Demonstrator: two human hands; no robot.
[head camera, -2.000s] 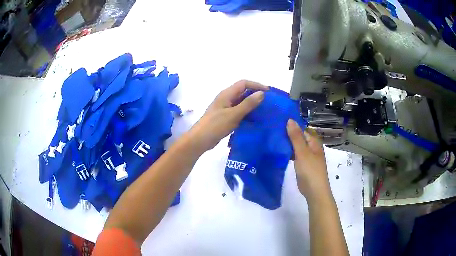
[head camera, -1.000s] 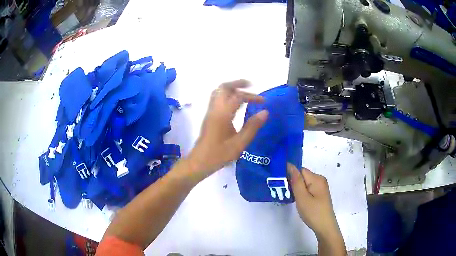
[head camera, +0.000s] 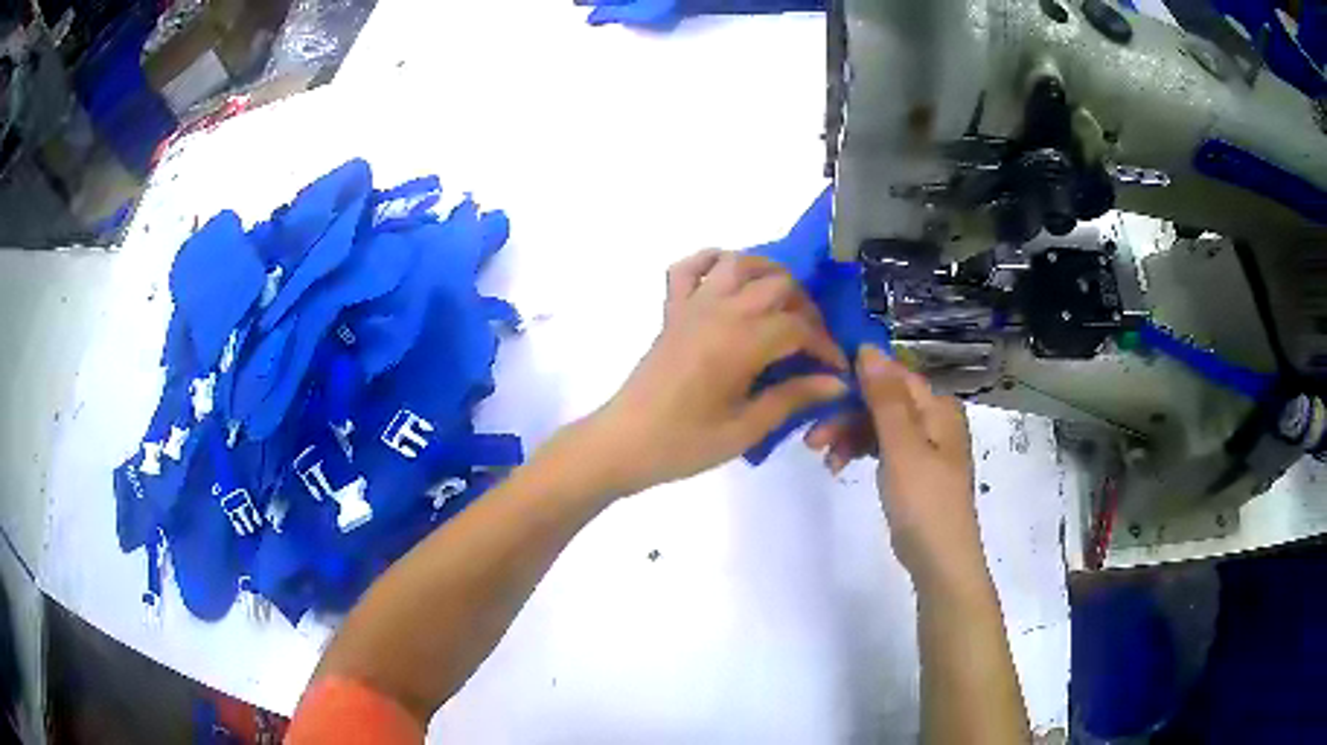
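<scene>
A blue pouch piece (head camera: 835, 304) lies at the needle area (head camera: 931, 313) of the sewing machine, bunched and partly hidden by both hands. My left hand (head camera: 735, 357) is bare and grips the piece from the left, fingers curled over it. My right hand (head camera: 910, 437) is bare and pinches the near edge of the piece, just in front of the presser foot area. The fingertips of both hands almost meet. The lettering and buckle of this piece do not show.
A pile of blue pouch pieces (head camera: 313, 379) with white buckles lies left on the white table (head camera: 611, 175). More blue fabric (head camera: 636, 12) is at the far edge. The grey-cream machine head (head camera: 1164, 117) stands at the right, with a blue strip leading to the needle area.
The pouch piece was flat with lettering and buckle showing; now it is folded and bunched under my hands. My right hand has moved up towards the needle, and my left hand has closed on the fabric.
</scene>
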